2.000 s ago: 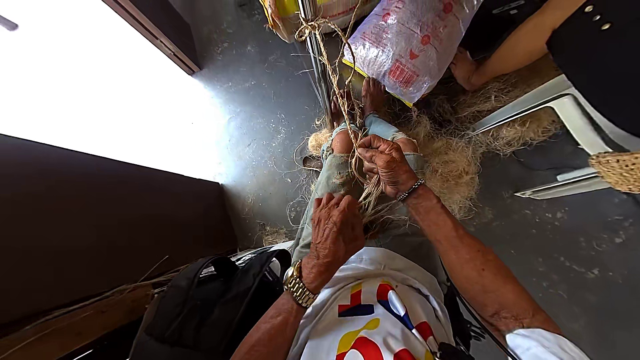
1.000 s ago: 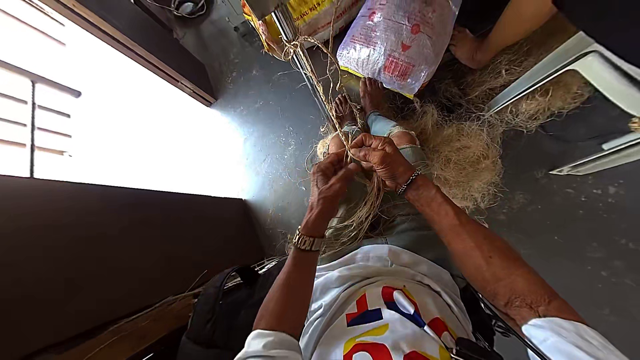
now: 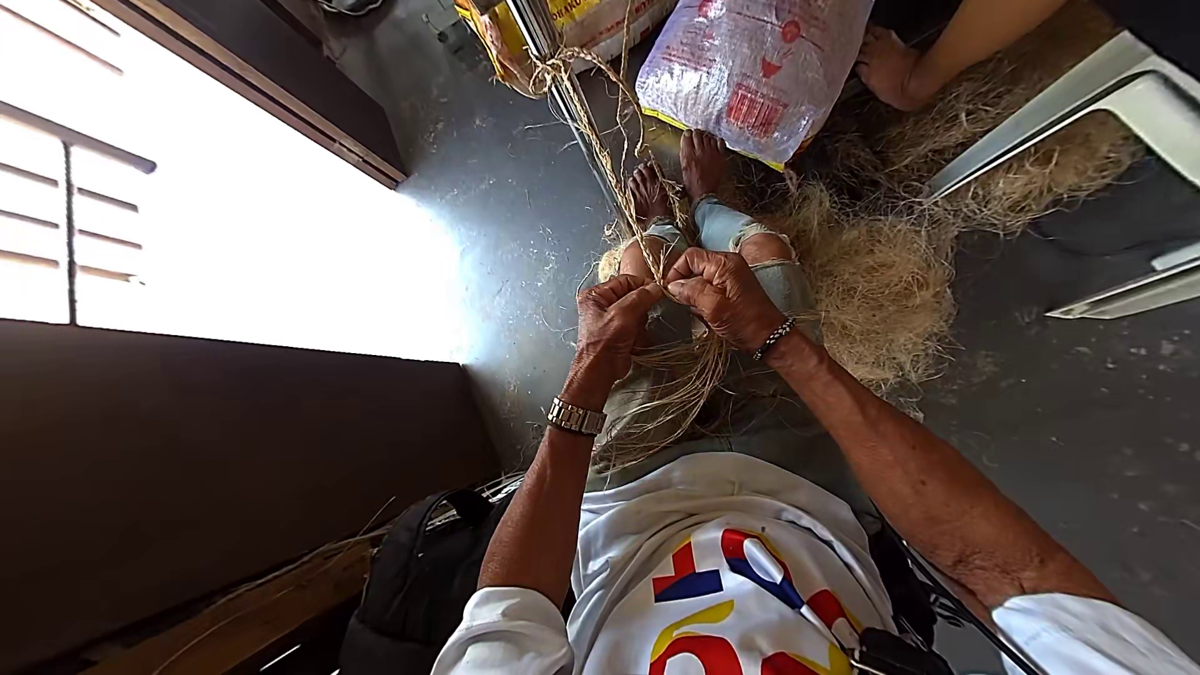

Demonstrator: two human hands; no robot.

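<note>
A braided cord of tan plant fibre (image 3: pixel 607 161) runs from a knot around a metal pole (image 3: pixel 579 117) down to my hands over my lap. My left hand (image 3: pixel 614 323), with a metal watch at the wrist, pinches strands at the lower end of the braid. Close beside it, my right hand (image 3: pixel 727 295), wearing a dark bracelet, pinches the same end between thumb and finger. Loose fibre strands (image 3: pixel 680 394) hang below both hands across my thighs. The exact crossing of strands is hidden by my fingers.
Loose fibre (image 3: pixel 881 291) lies heaped on the floor to the right. Beyond my feet stand a plastic-wrapped sack (image 3: pixel 759 70) and a yellow sack (image 3: pixel 586 23). Another person's hand (image 3: pixel 886 66) is at upper right, near a pale chair's legs (image 3: pixel 1041 112). A black bag (image 3: pixel 422 572) sits at lower left.
Two seconds ago my left hand was lower, apart from my right; it has moved up to the braid's end beside it. The view has shifted somewhat.
</note>
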